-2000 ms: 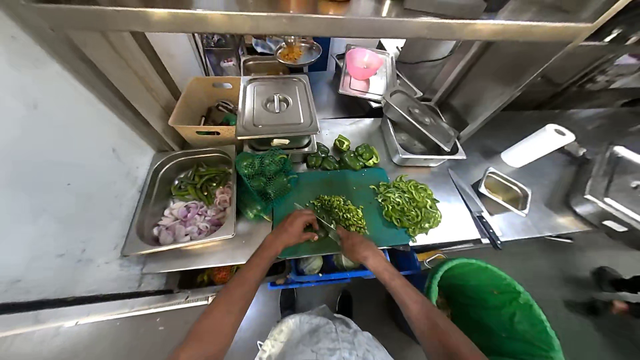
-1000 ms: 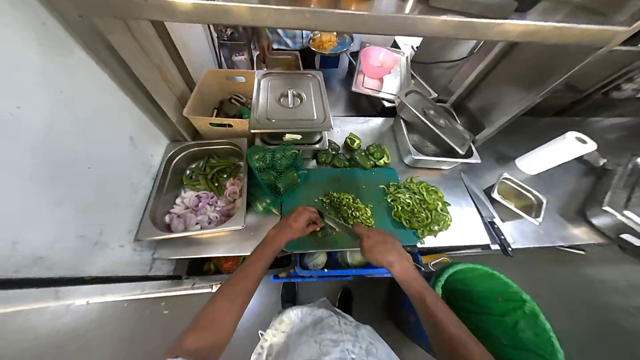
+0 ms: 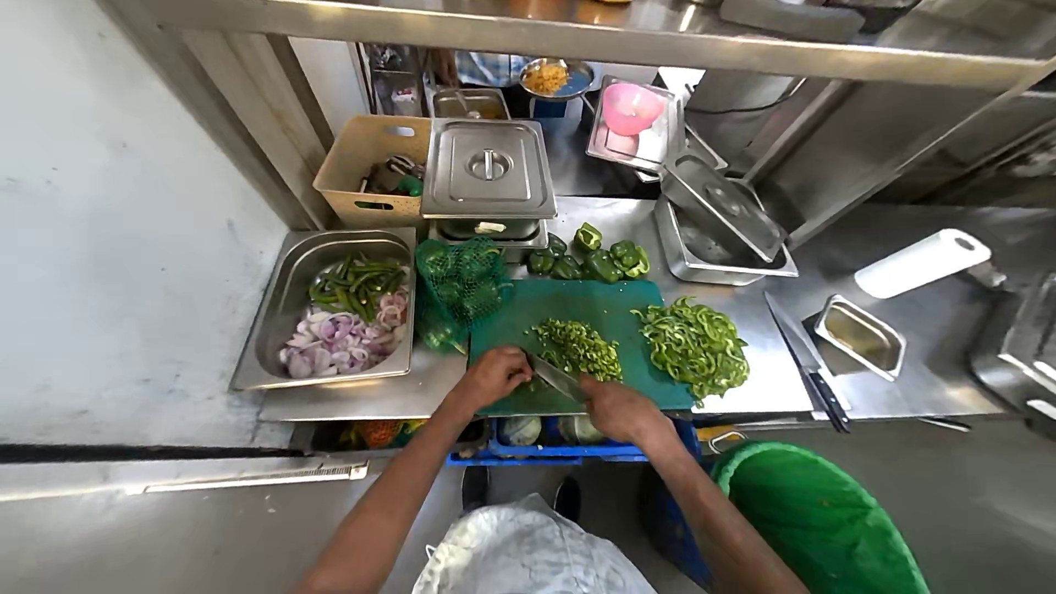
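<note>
My right hand [image 3: 620,407] grips the handle of a kitchen knife [image 3: 558,379], its blade pointing left across a green cutting board [image 3: 511,318]. At the blade's tip is my left hand [image 3: 497,375], fingers curled; whether it pinches anything is hidden. Finely chopped green pepper [image 3: 581,350] lies just beyond the blade. A heap of sliced green capsicum [image 3: 695,348] covers the board's right edge. Behind the board sit several green capsicums [image 3: 606,262], some cut open. A green mesh bag of capsicums [image 3: 466,280] leans at the board's left edge.
Left stands a steel pan [image 3: 268,338] with sliced onions and green chillies. Lidded steel containers [image 3: 488,169] and a beige plastic basket [image 3: 371,132] are behind. A second knife [image 3: 802,355] lies right, near a small steel tray [image 3: 862,337]. A green-lined bin [image 3: 817,511] stands below; a person [image 3: 487,68] is beyond.
The knife stays in my right hand, and my left hand remains near its tip. The view has shifted slightly. Beyond the counter, the person's checked clothing shows more than two seconds ago.
</note>
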